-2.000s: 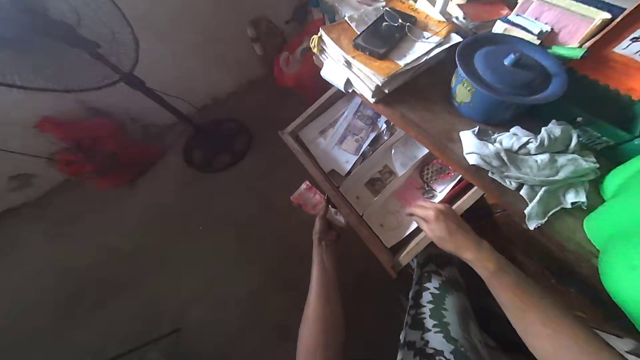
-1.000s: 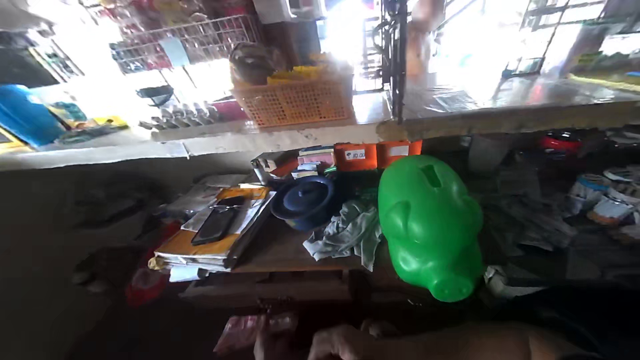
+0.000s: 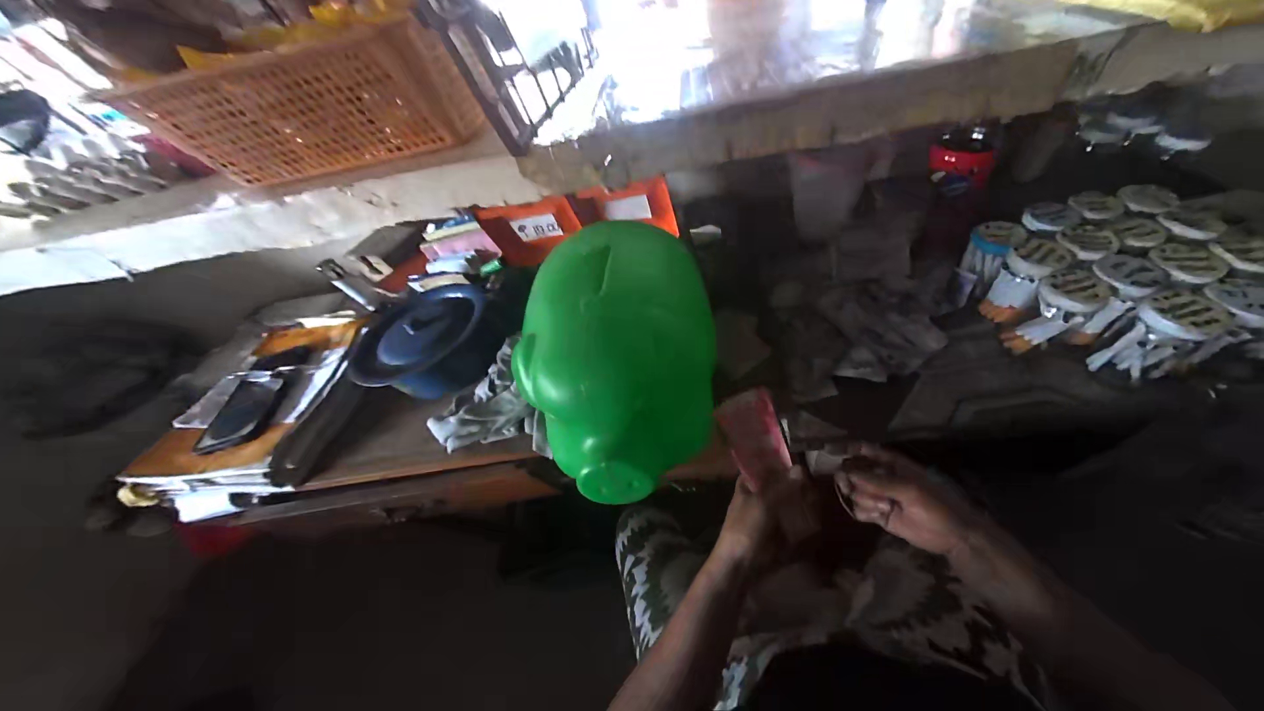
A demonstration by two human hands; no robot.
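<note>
My left hand (image 3: 765, 509) holds a reddish packet or folded paper (image 3: 753, 434) upright, just right of the green plastic piggy bank (image 3: 622, 355). To its right, my right hand (image 3: 904, 494) has its fingers bent around a small pale item (image 3: 825, 461), too blurred to name. Left of the piggy bank, a grey cloth (image 3: 484, 407) lies on the wooden desk (image 3: 395, 444), beside a lidded blue pot (image 3: 425, 336).
Papers with a phone (image 3: 242, 410) on top are stacked at the desk's left. An orange plastic basket (image 3: 306, 109) stands on the ledge above. Orange boxes (image 3: 538, 229) sit behind the piggy bank. Several lidded containers (image 3: 1126, 257) stand at the right.
The view has swung far to the right. Two seconds ago my right hand was at the open desk drawer; now both hands are close together, right of the piggy bank.
</note>
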